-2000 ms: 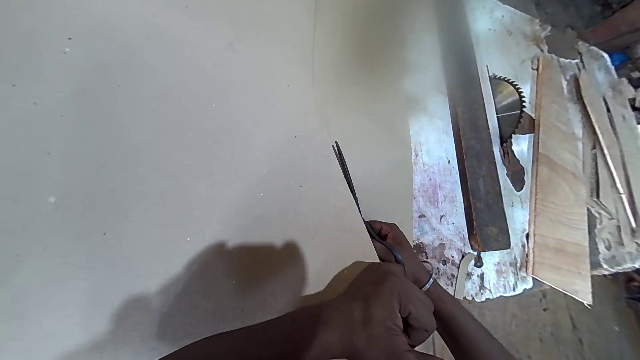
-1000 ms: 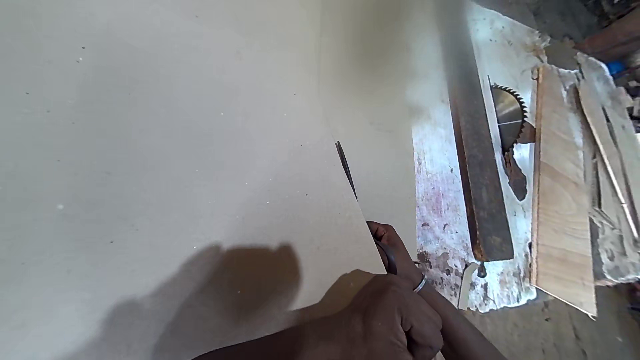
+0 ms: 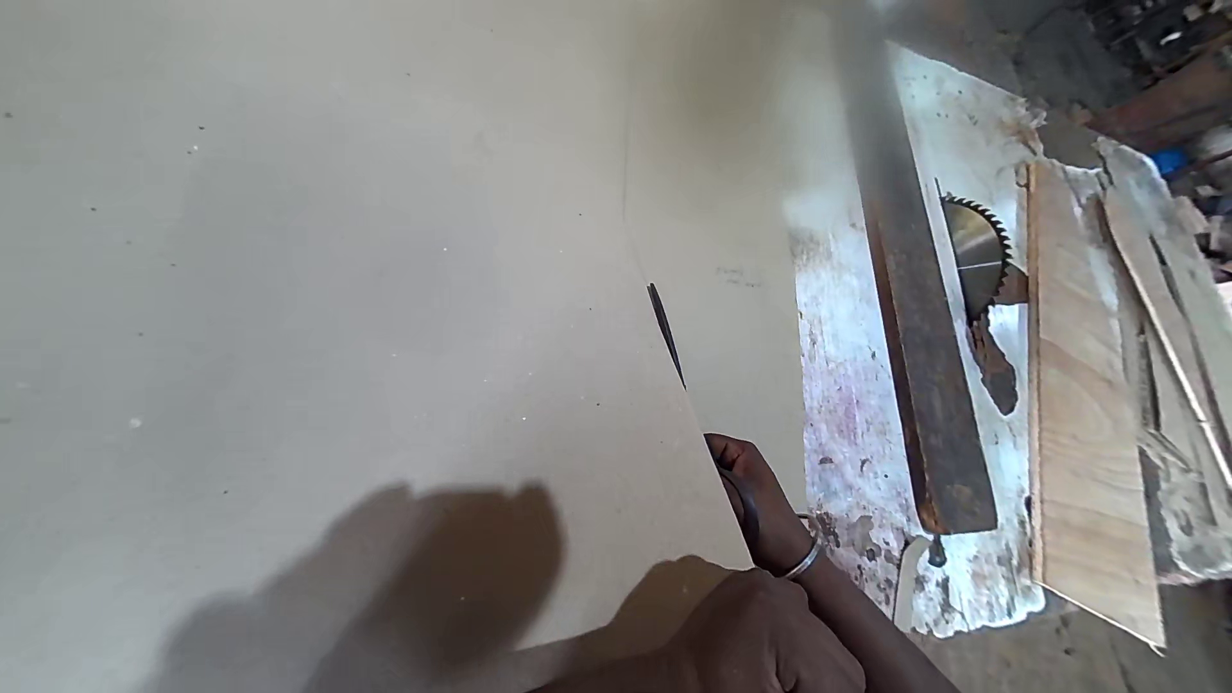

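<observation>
A large pale sheet, perhaps card or thin board point(image 3: 385, 289), fills the left and middle of the view, with a faint line running up from the scissors. My right hand point(image 3: 760, 500), with a metal bangle at its wrist, holds dark metal scissors point(image 3: 666, 332) by the handles. Their narrow blades point up and slightly left, looking nearly together at the sheet's cut; the handles are partly hidden below its edge. My left hand point(image 3: 770, 630) is curled over the same edge just below, gripping the sheet, its fingertips hidden.
Right of the sheet, a long rusty metal bar point(image 3: 929, 385) lies on a stained work surface point(image 3: 847, 414). Beyond it are a toothed circular saw blade point(image 3: 977, 255), a plywood strip point(image 3: 1088, 404) and several wood offcuts point(image 3: 1169, 318). Hand shadows fall on the sheet.
The scissors' blades, slightly apart two seconds ago, now look nearly together. More of the handles was in sight then; the sheet's edge now covers part of them. Both hands keep their holds.
</observation>
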